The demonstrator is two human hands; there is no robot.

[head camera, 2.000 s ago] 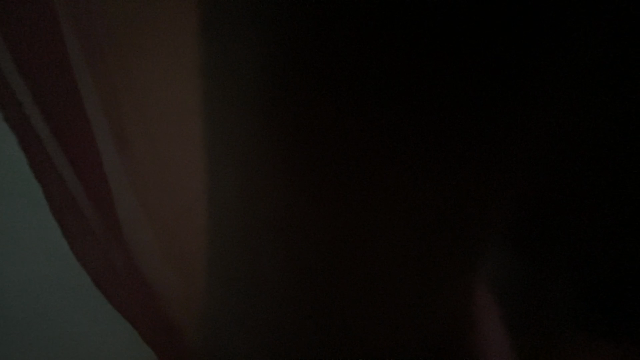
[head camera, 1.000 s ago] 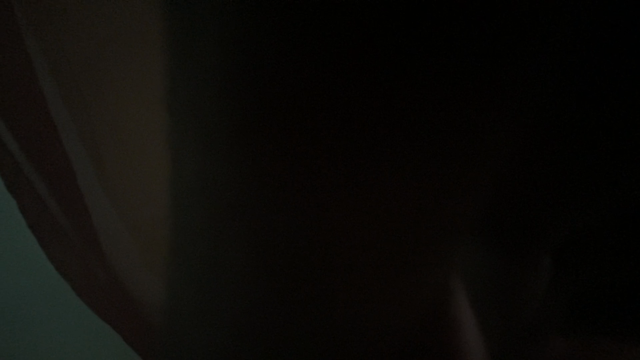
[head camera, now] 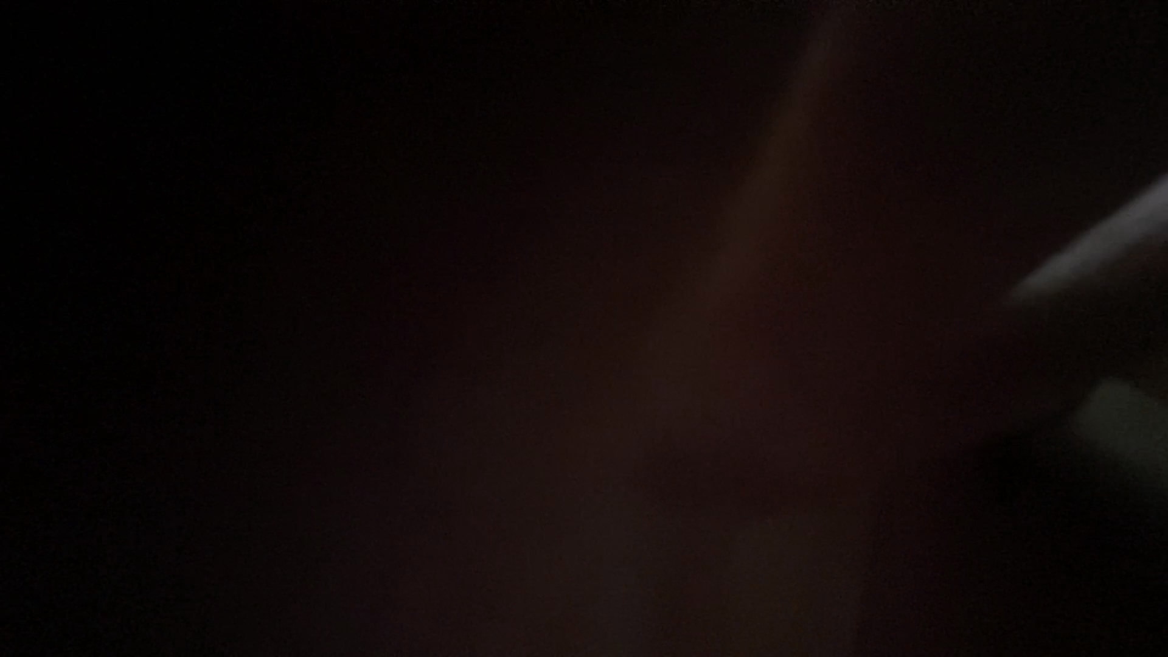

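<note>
Nearly the whole head view is dark and blurred. A dim reddish-brown surface (head camera: 803, 365), perhaps cloth, fills the middle and lower right; I cannot tell what it is. A faint lighter edge runs slantwise through its upper part. Neither my left hand nor my right hand can be made out, so what they hold or touch is hidden.
At the right edge a pale grey-white strip (head camera: 1095, 242) slants upward. Below it lies a small dull greenish-grey patch (head camera: 1127, 429). Both are too blurred to name.
The view has shifted strongly. The pale green-grey area and the reddish folds at the left of the earlier frames are gone from there; light patches now show at the right.
</note>
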